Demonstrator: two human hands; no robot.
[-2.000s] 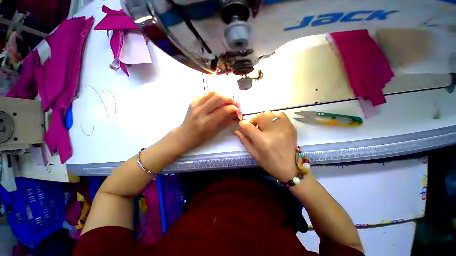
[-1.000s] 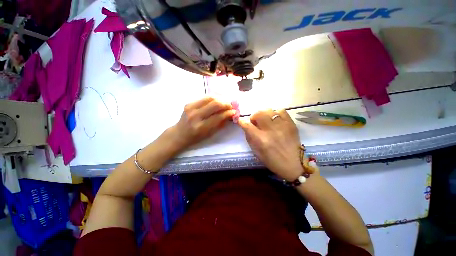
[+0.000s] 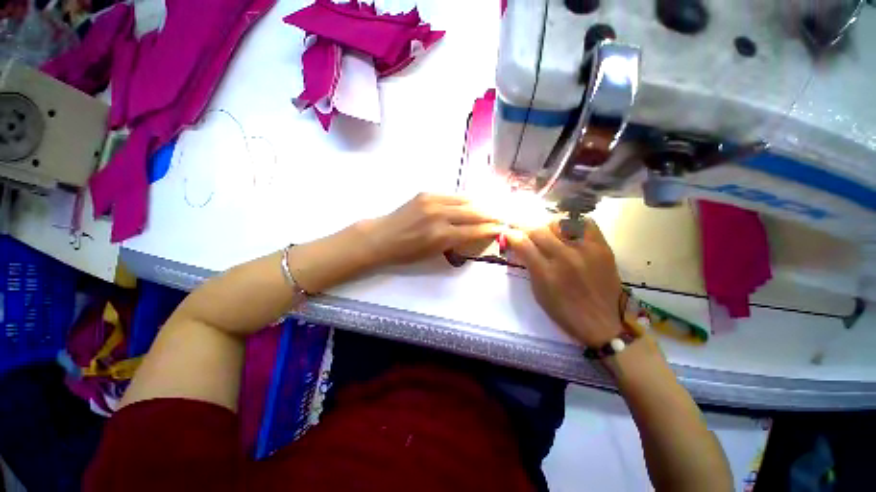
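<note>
A small pink piece [image 3: 502,242] shows between my fingertips just in front of the needle area of the white sewing machine [image 3: 749,106]. My left hand [image 3: 432,229] holds it from the left, fingers stretched toward the lamp. My right hand [image 3: 574,274] is on its right side, fingertips close to the left ones; most of the piece is hidden under the fingers. The presser foot and needle are lost in the lamp glare. A pink strip [image 3: 479,135] lies behind, left of the machine head.
Magenta pieces with a pale one [image 3: 360,43] lie at the back. Large magenta panels [image 3: 182,72] lie at left, by a second machine [image 3: 43,125]. Another magenta piece [image 3: 735,255] is on the bed at right. Thread snips [image 3: 672,323] lie partly behind my right wrist.
The view has shifted, showing more of the machine's front. Both hands have moved up to the lit needle area with the pink piece. The pink strip behind now shows more.
</note>
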